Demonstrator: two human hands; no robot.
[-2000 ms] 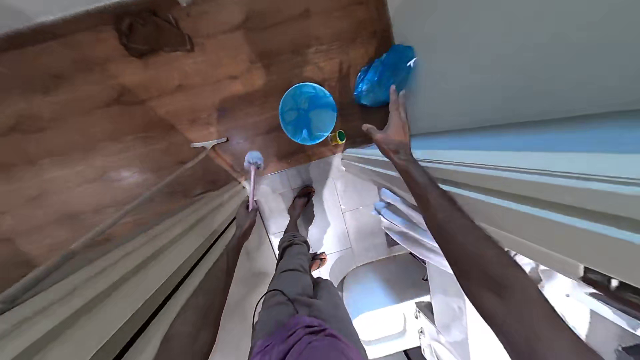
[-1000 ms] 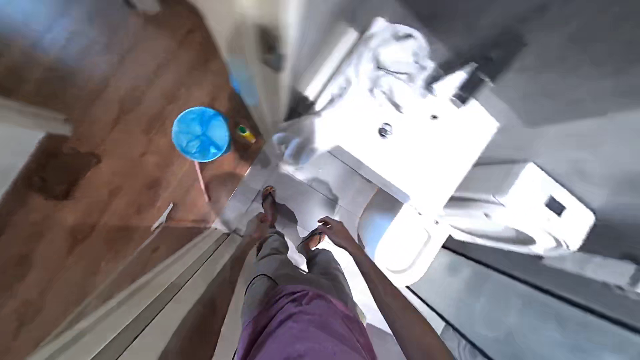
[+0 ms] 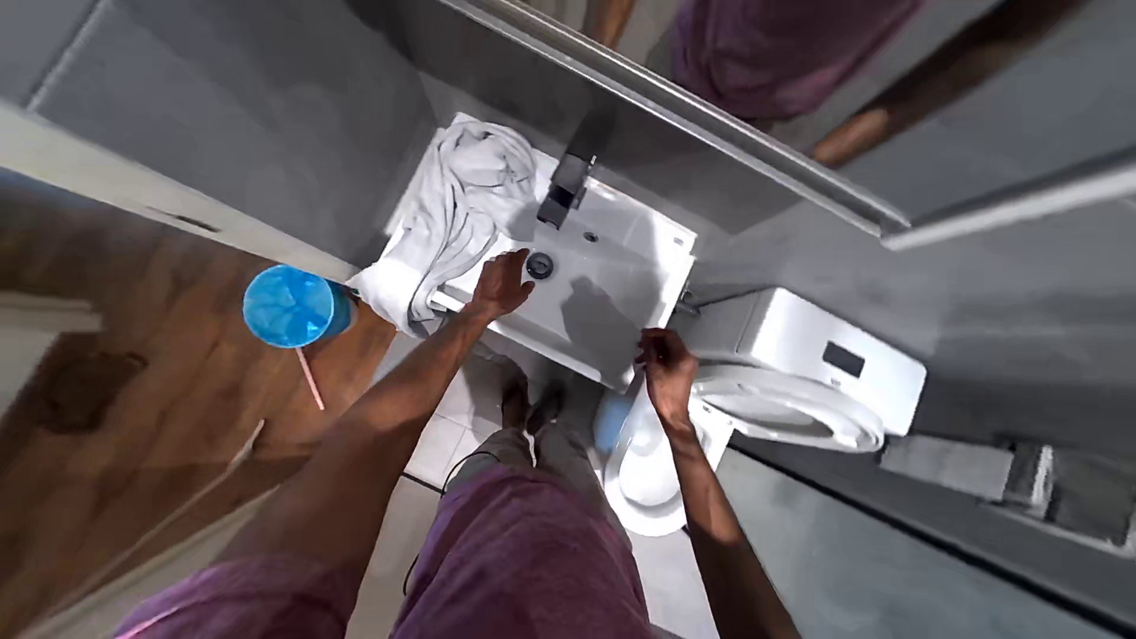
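Observation:
My left hand [image 3: 503,284] is over the white washbasin [image 3: 612,302], just beside its round drain [image 3: 539,265], with nothing held and the fingers apart. The dark faucet [image 3: 566,188] stands at the basin's back edge. A crumpled white cloth [image 3: 457,213] lies over the left side of the basin and hangs past its front. My right hand [image 3: 666,359] is near the basin's right front corner, its fingers curled; whether it holds anything cannot be told.
At right is a white toilet [image 3: 790,408] with its tank. A blue bucket [image 3: 288,306], a pink handle [image 3: 310,379] and a floor squeegee [image 3: 247,444] are on the brown floor at left. A mirror [image 3: 763,80] hangs above the basin.
The view has turned from the brown floor to the washbasin. My left hand, earlier on a pink-handled brush, has let go of it and moved over the basin.

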